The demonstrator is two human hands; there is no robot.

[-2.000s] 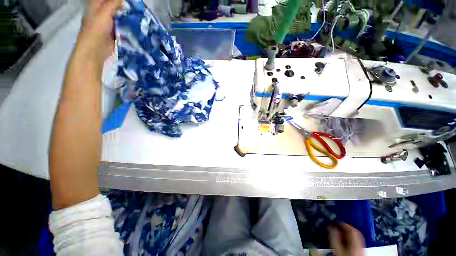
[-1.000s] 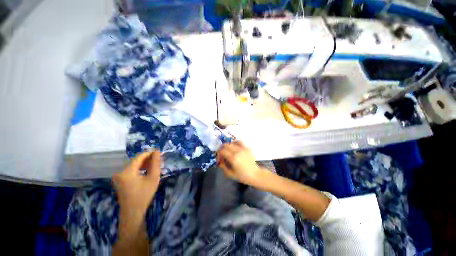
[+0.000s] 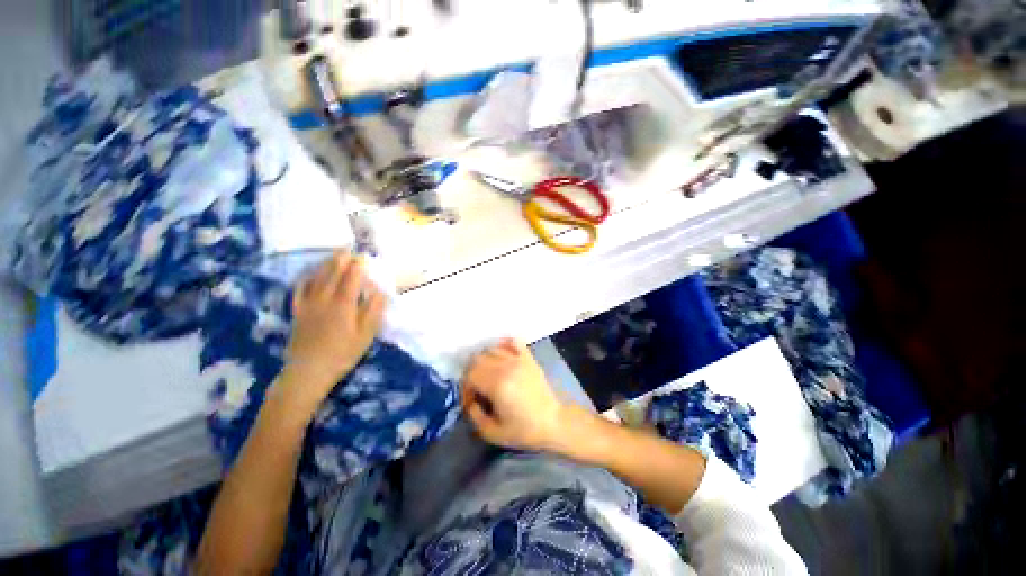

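Observation:
A dark blue floral garment piece (image 3: 383, 411) hangs over the front table edge and runs up to the crumpled floral pile (image 3: 146, 214) on the left. My left hand (image 3: 338, 315) lies on the cloth near the needle plate, fingers curled on its edge. My right hand (image 3: 506, 394) is closed at the cloth's right edge, at the table front; its fingertips seem to pinch the edge. The presser foot (image 3: 416, 180) is above and right of my left hand. Red and yellow scissors (image 3: 568, 214) lie right of the foot, blades pointing at it.
Greyish scraps (image 3: 591, 141) lie behind the scissors. A small metal tool (image 3: 711, 174), black clips (image 3: 804, 146) and a white roll (image 3: 883, 118) are further right. A white board (image 3: 782, 428) holds a small floral piece beside my lap. Blue bins (image 3: 686, 326) with floral cloth are below.
The view has turned and moved closer. My left hand has moved up onto the cloth near the needle plate; my right hand stays at its edge. A small floral piece now shows on the white board.

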